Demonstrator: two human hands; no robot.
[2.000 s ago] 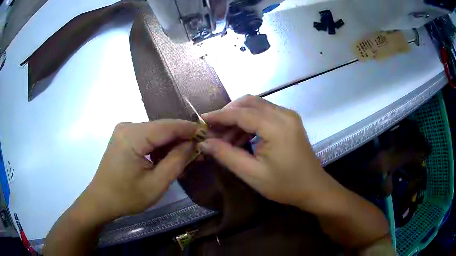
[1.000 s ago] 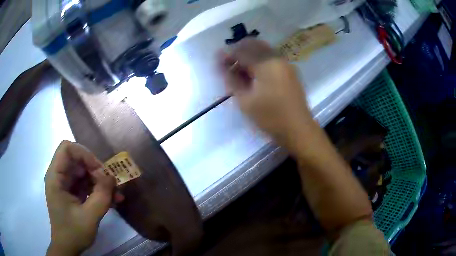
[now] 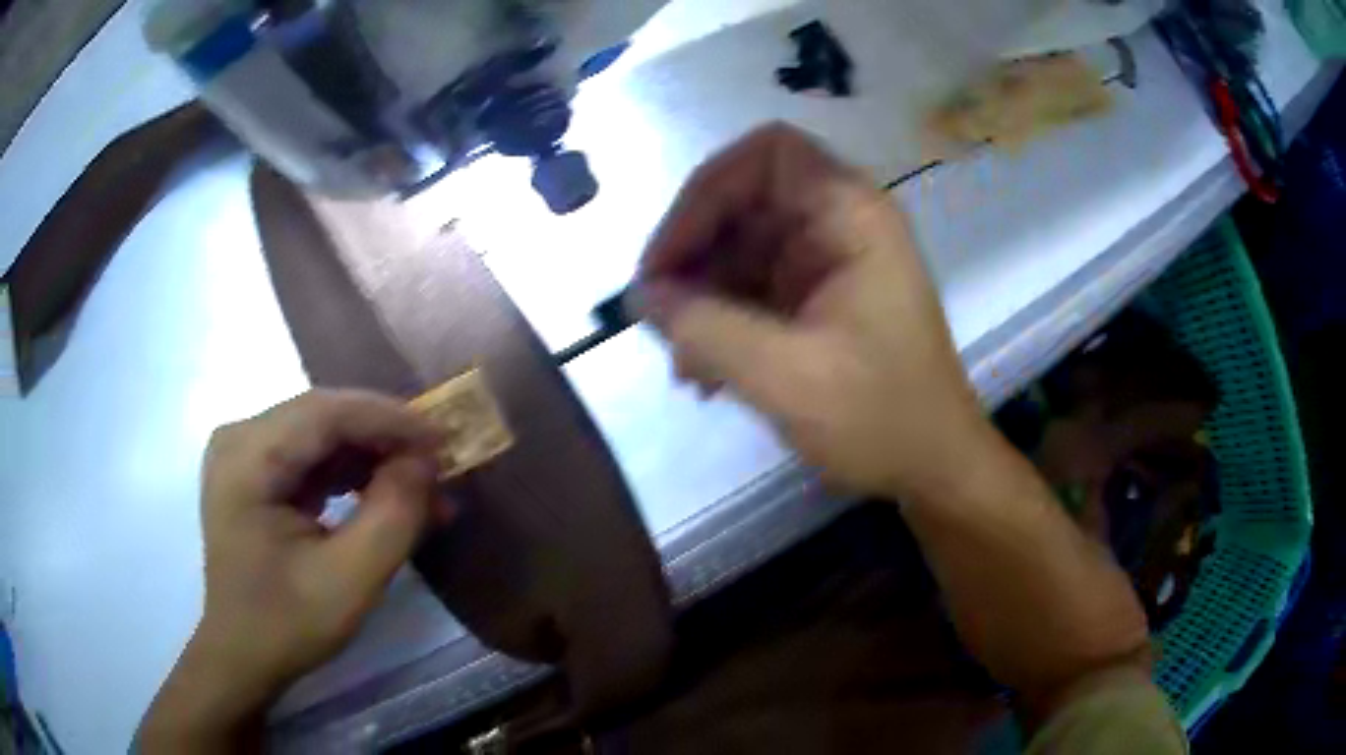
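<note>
My left hand point(image 3: 318, 516) holds a tan label point(image 3: 465, 423) by its left edge, over the curved dark-brown cloth strip point(image 3: 517, 502). My right hand point(image 3: 805, 303) is slightly blurred and pinches a tiny black piece point(image 3: 614, 310) between thumb and finger, to the right of the strip and apart from the label. The strip runs from beside the machine head to the table's front edge.
The sewing machine head point(image 3: 318, 89) is at the upper left. A small heap of black pieces point(image 3: 815, 59) and a tan label stack point(image 3: 1026, 101) lie at the upper right. Red-handled snips point(image 3: 1243, 140) lie among cords. A green basket point(image 3: 1247, 443) holds dark scraps at right.
My hands were together at the label, then parted. My right hand went to the black heap and has come back left with a black piece. The camera view has shifted.
</note>
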